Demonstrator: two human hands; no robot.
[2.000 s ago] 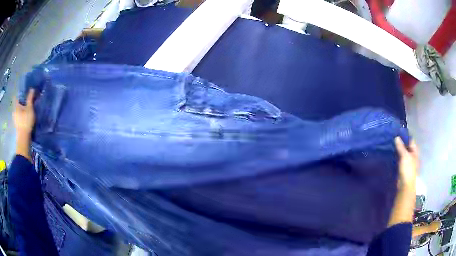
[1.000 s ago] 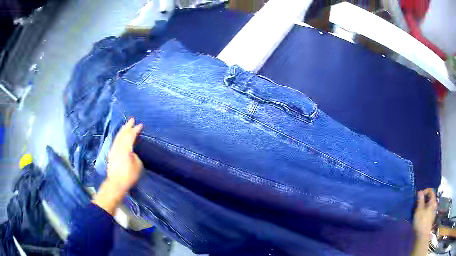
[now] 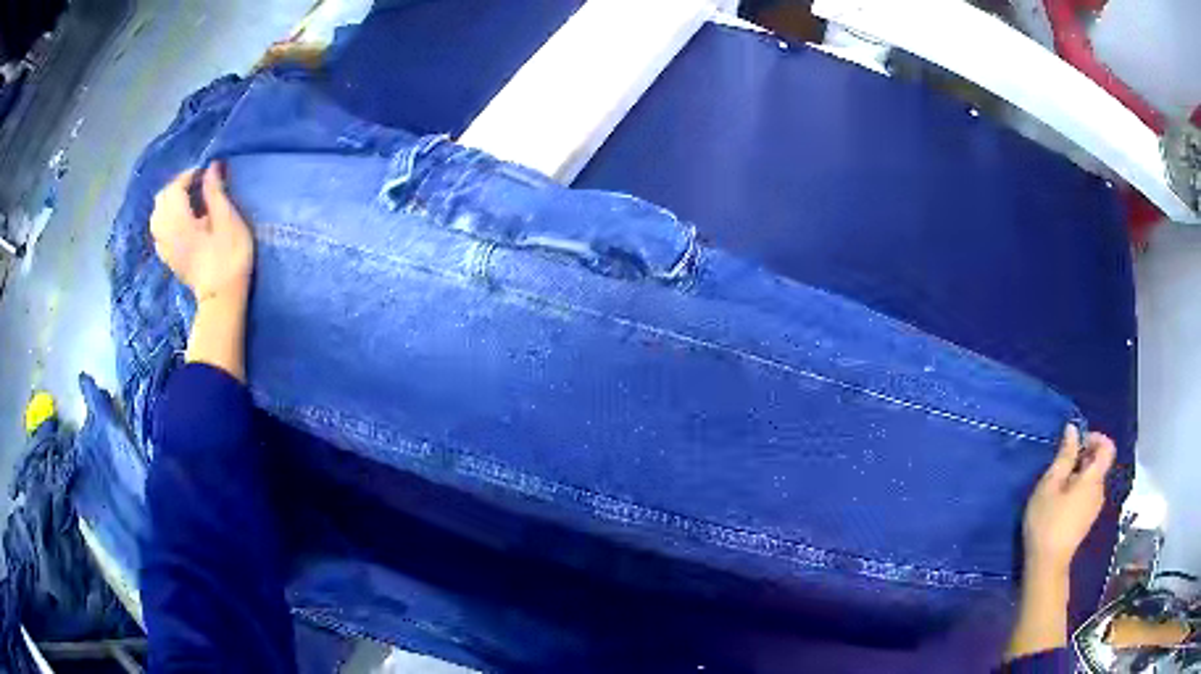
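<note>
A mid-blue denim jeans leg (image 3: 632, 382) lies spread across the navy-covered ironing table (image 3: 869, 184), with pale seams running lengthwise. A cargo pocket (image 3: 553, 217) bulges along its far edge. My left hand (image 3: 211, 237) pinches the denim at the upper left, near the wide end of the leg. My right hand (image 3: 1069, 494) grips the hem corner at the right end. The other part of the jeans lies lower, towards me, partly in shadow.
A denim pile (image 3: 145, 250) hangs at the table's left edge, and more dark denim (image 3: 53, 527) is at the lower left. A white bar (image 3: 593, 92) crosses the far side. The iron's yellow-tan handle (image 3: 1146, 633) shows at the lower right edge.
The leg was stretched and lifted, then laid flatter at a slant. My left hand has since moved up and left to the leg's upper edge; my right hand has moved slightly up along the hem.
</note>
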